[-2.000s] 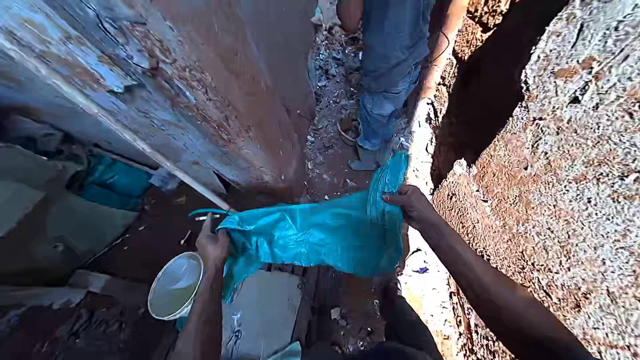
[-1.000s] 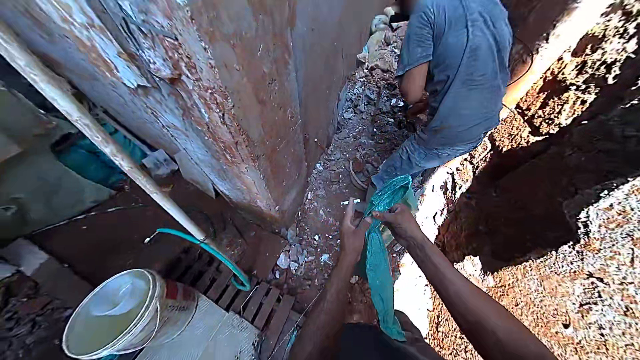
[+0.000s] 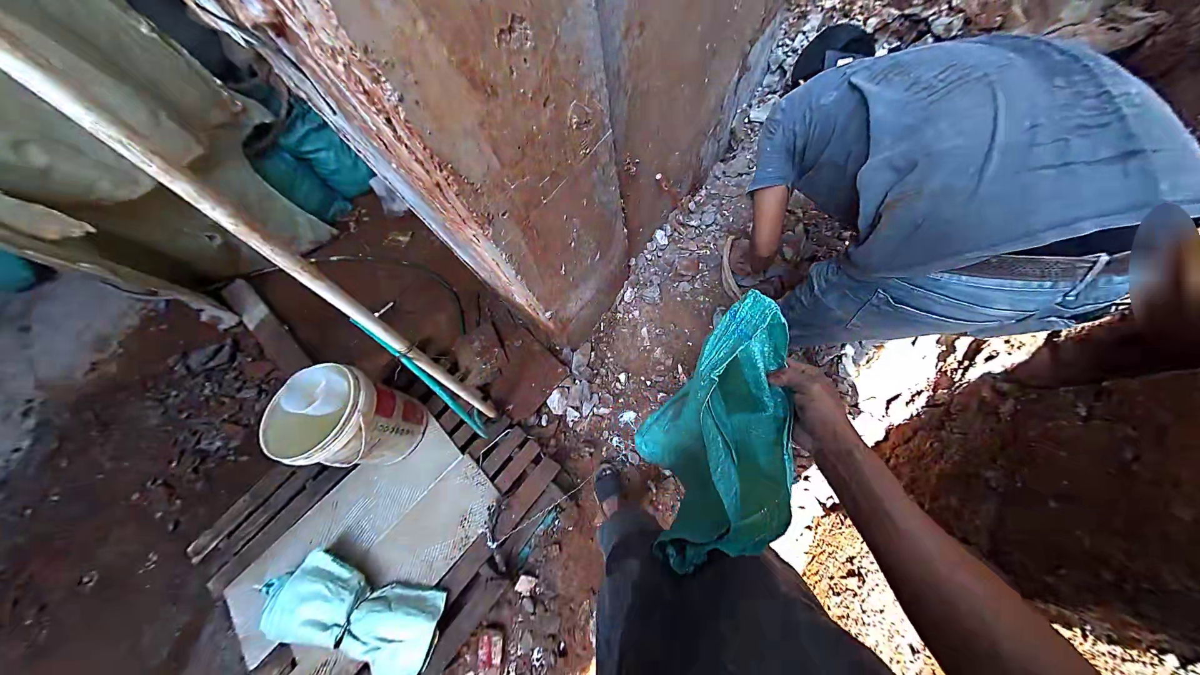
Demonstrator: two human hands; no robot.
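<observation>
A green woven plastic sack [image 3: 736, 450] hangs loosely over my legs in the head view. My right hand [image 3: 814, 403] grips its right edge, fingers closed on the fabric. My left hand is out of the frame. Beyond the sack's top end a co-worker in a grey-blue shirt [image 3: 994, 159] bends down, with a hand low at the rubble beside a round rim [image 3: 731, 267]. At the lower left, a tied bundle of folded pale green sacks [image 3: 352, 609] lies on a light board [image 3: 394, 516].
A white plastic bucket [image 3: 352, 417] of cloudy liquid stands on the board over a wooden pallet [image 3: 516, 469]. A long pole [image 3: 253, 239] slants across the left. A plastered wall corner [image 3: 562, 169] stands ahead, rubble [image 3: 656, 309] beside it. A dug earth pit [image 3: 1059, 487] lies right.
The sack, stretched between both hands two seconds ago and bunched at both one second ago, now hangs from my right hand. My left hand has left the view. The co-worker has bent down.
</observation>
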